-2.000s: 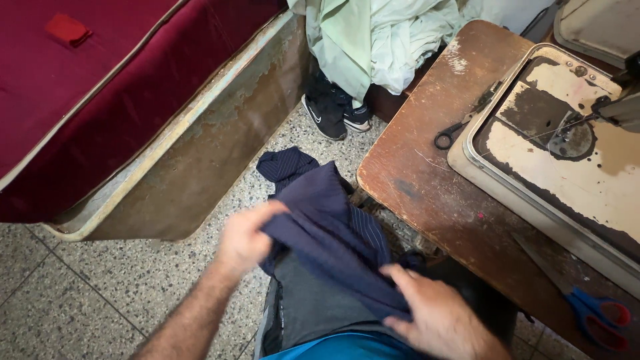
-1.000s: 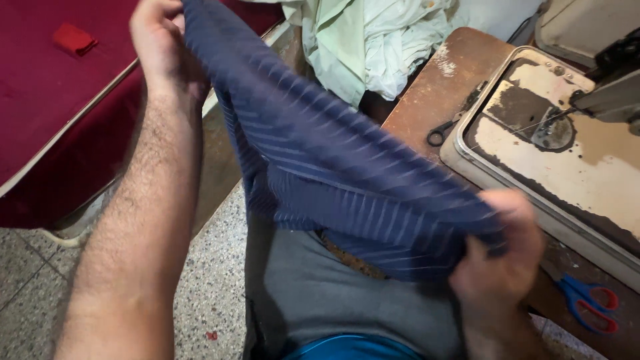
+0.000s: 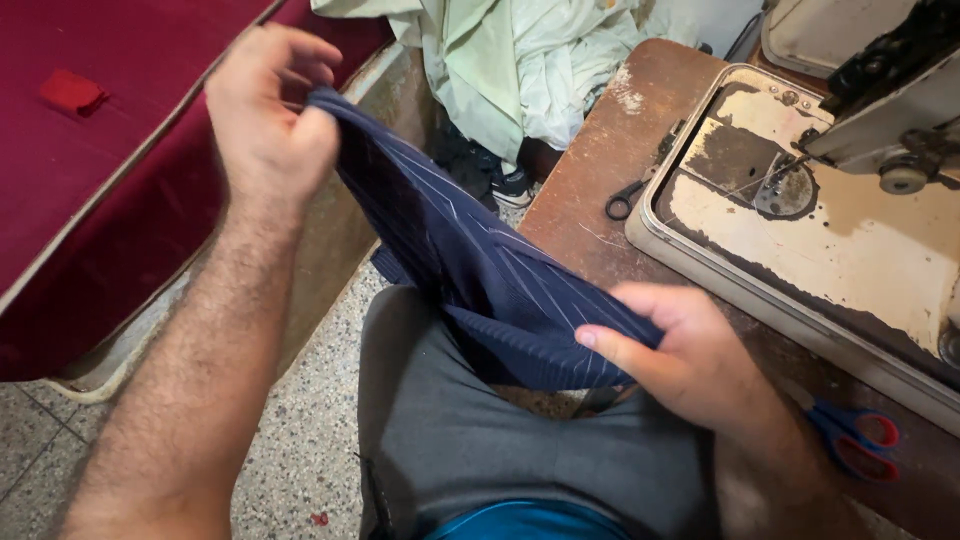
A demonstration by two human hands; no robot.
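A navy fabric piece with thin pale stripes is stretched slantwise above my lap. My left hand, at the upper left, grips one end of it between thumb and fingers. Lower on the right, my right hand pinches the other end near the table edge, thumb on top. The middle of the cloth sags in folds, and a part of it hangs down behind toward the floor. To the right of the cloth stands a sewing machine with a worn, chipped bed.
Black-handled scissors lie beside the machine on the wooden table. Scissors with blue and red handles lie near my right forearm. A maroon padded surface with a red scrap is at left. Pale green and white cloths hang behind, above a shoe.
Two seconds ago both hands held the cloth low over my lap; then they raised and spread it. Since one second ago my left hand has come down and inward, and the cloth's folds have shifted.
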